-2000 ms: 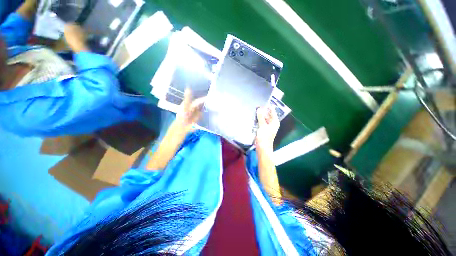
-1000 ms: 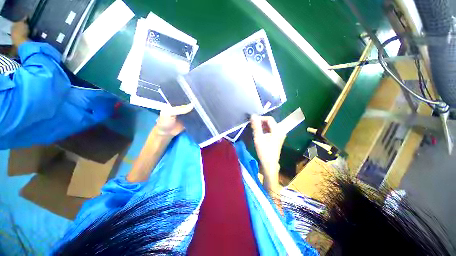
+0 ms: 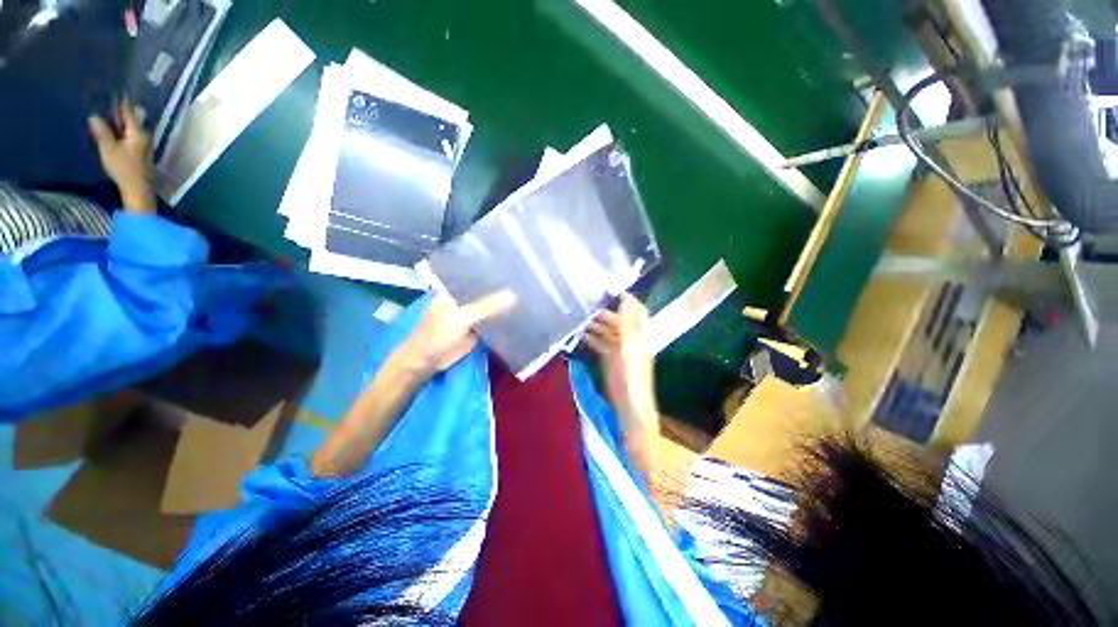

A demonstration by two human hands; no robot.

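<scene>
A glossy grey tablet back cover (image 3: 539, 251) with a white sheet edge under it is held in front of my torso, tilted, with bright reflections across it. My left hand (image 3: 444, 333) grips its lower left edge, thumb on top. My right hand (image 3: 617, 328) is at its lower right edge, fingertips at a small pale tab; the fingers partly hide the edge. Another back cover (image 3: 390, 184) lies on a stack of white separator sheets (image 3: 307, 208) on the bench to the left, camera rings at its top left corner.
A pale strip (image 3: 693, 309) lies right of my right hand. Another long white strip (image 3: 239, 104) lies at the left beside a co-worker's hand (image 3: 126, 153) and dark covers. A packing carton (image 3: 938, 355) stands right, an open brown carton (image 3: 227, 459) below left. Cables hang upper right.
The held cover has shifted down and slightly left, and its reflections have changed. My right hand has moved slightly left and down along its edge. The co-worker's hand has moved nearer.
</scene>
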